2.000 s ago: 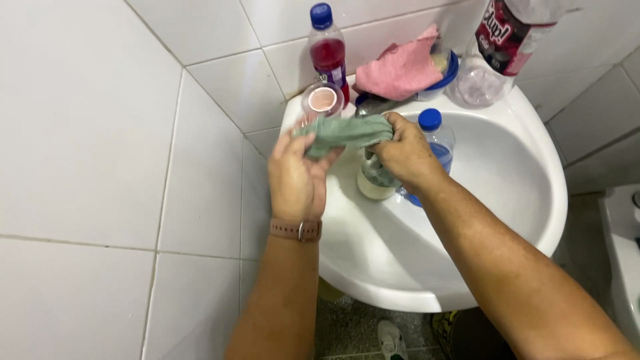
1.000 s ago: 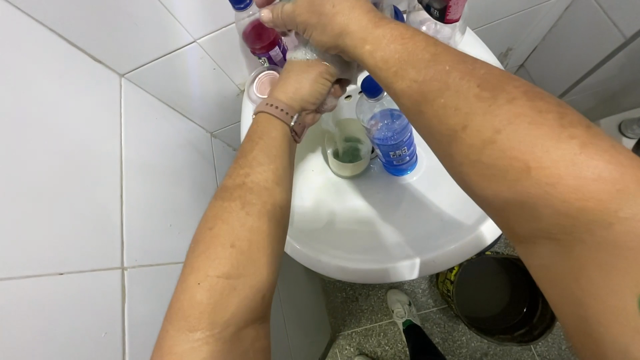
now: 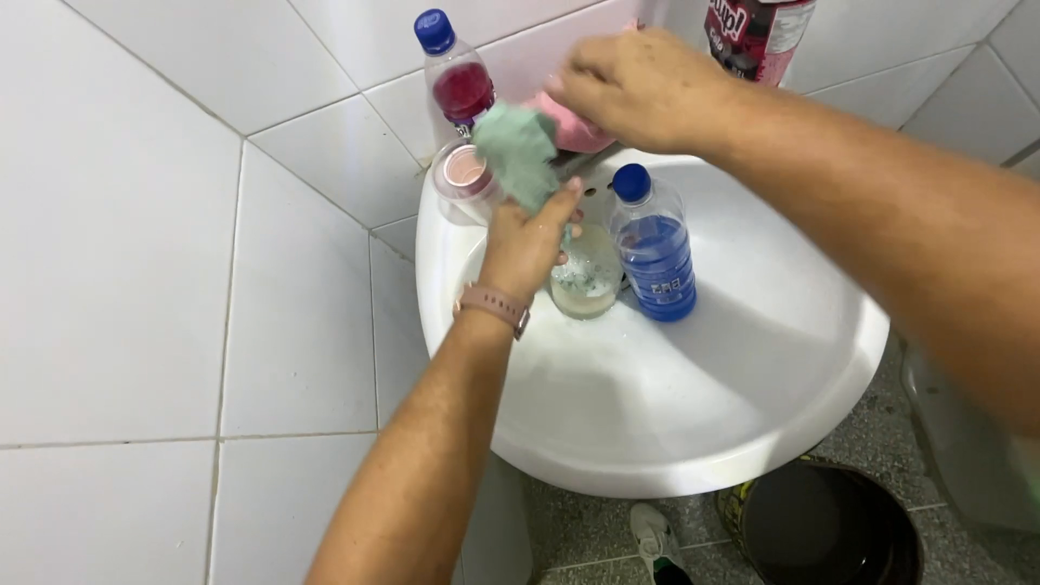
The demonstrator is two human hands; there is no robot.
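My left hand [image 3: 532, 244] grips a green cloth [image 3: 517, 150], which bunches up above its fingers. Just below that hand, a clear container [image 3: 587, 280] of cloudy, sudsy liquid stands in the white sink [image 3: 601, 455]. Right beside it is a clear bottle of blue liquid [image 3: 660, 268] with a blue cap. My right hand [image 3: 638, 89] is blurred and raised over the back of the sink, in front of a pink cloth [image 3: 573, 126]; whether it touches that cloth cannot be told.
On the sink's back left corner stand a bottle of red liquid [image 3: 463, 89] and a clear cup with a pink inside [image 3: 465, 168]. A large cola bottle [image 3: 756, 36] is at the back right. A dark bucket [image 3: 821, 520] stands on the floor near a shoe [image 3: 654, 532].
The green cloth was stretched between both hands two seconds ago; now only my left hand holds it. My right hand has come away from it. The view has shifted.
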